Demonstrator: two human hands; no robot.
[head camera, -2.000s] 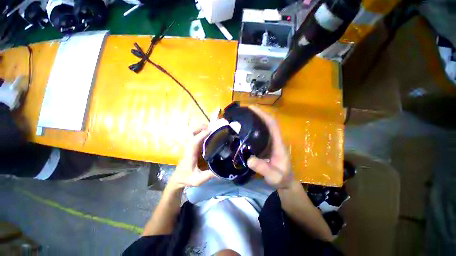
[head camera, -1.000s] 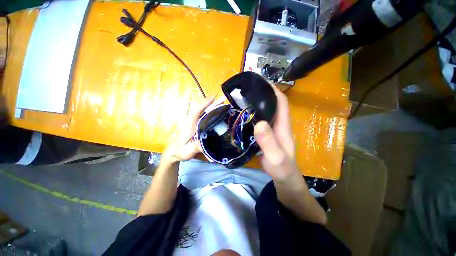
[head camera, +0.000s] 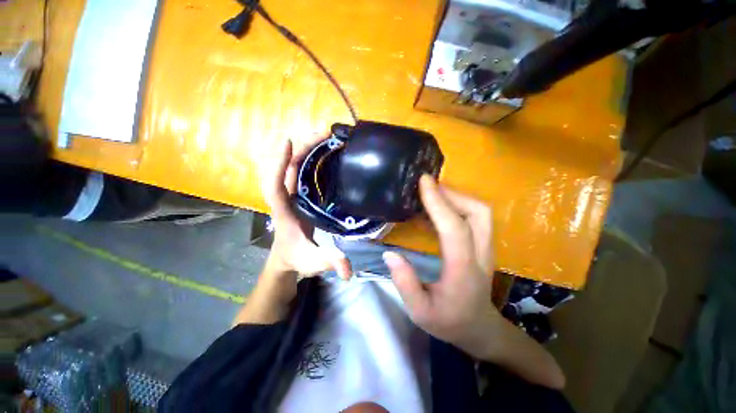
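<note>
The open black camera head (head camera: 327, 181) is at the bench's front edge, its rim with screw posts facing up. The glossy black rear housing cover (head camera: 386, 169) lies over its right part, not seated; a few coloured wires show in the gap at left. My left hand (head camera: 294, 214) holds the camera head from the left and below. My right hand (head camera: 452, 266) is at the cover's right side, fingers apart, a fingertip at its edge; whether it bears any weight is unclear. The black pigtail cable (head camera: 311, 55) runs from the camera up across the bench.
The screw feeder (head camera: 476, 60) stands behind at right, with the electric screwdriver (head camera: 565, 52) slanting down to its front. A white sheet (head camera: 110, 68) lies on the orange bench at left. Another person's dark sleeve (head camera: 48, 173) is at far left. A brown carton (head camera: 605, 314) stands at lower right.
The cover has turned over and now lies across the head's right part, hiding most of the wires. My right hand has loosened its grip and moved to the cover's lower right.
</note>
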